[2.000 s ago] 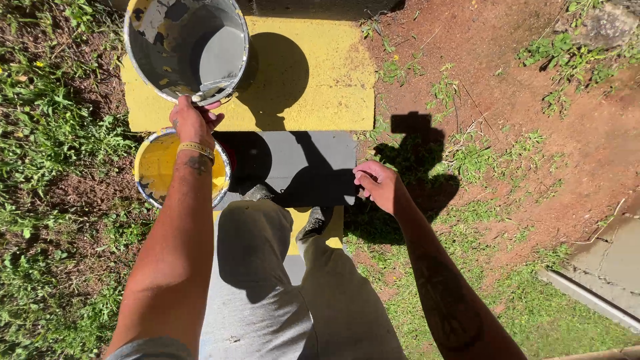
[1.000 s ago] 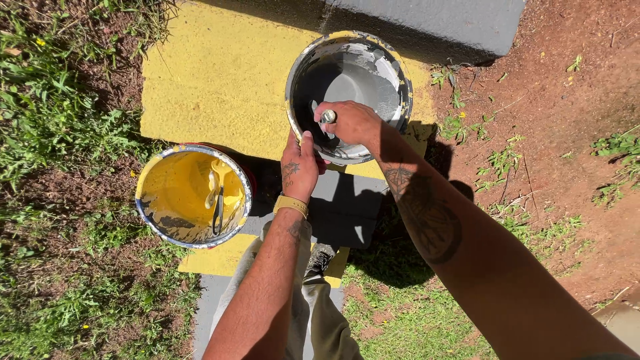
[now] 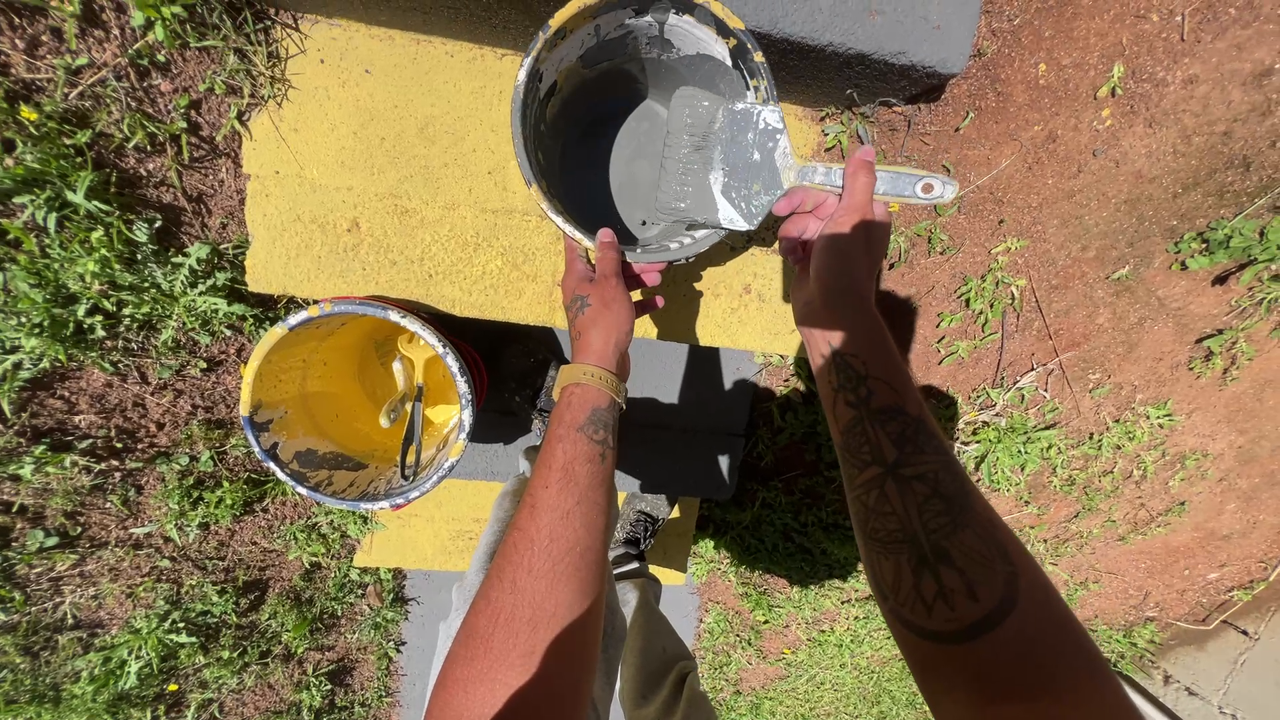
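Observation:
My left hand (image 3: 603, 305) grips the near rim of a paint bucket (image 3: 630, 150) with grey paint inside, its thumb on the rim and fingers against the outside. In my right hand (image 3: 835, 235) is the handle of a wide paintbrush (image 3: 745, 160). The brush lies over the bucket's right rim, its bristles coated in grey paint and pointing left into the bucket. Whether the bristles touch the paint cannot be told. To the lower left stands a second bucket (image 3: 290, 400), smeared with yellow paint, with a yellow-coated brush and a black-handled tool inside.
Yellow and grey painted steps (image 3: 390, 190) run beneath the buckets and my feet. A grey raised step (image 3: 870, 40) lies beyond the grey-paint bucket. Grass and weeds (image 3: 100, 260) border the left, bare red soil (image 3: 1110, 300) the right. A concrete slab (image 3: 1220, 650) shows at the lower right.
My right hand, apart from the bucket in the first frame, reached into it and now holds the wide brush at its right rim. My left hand stays on the bucket's rim.

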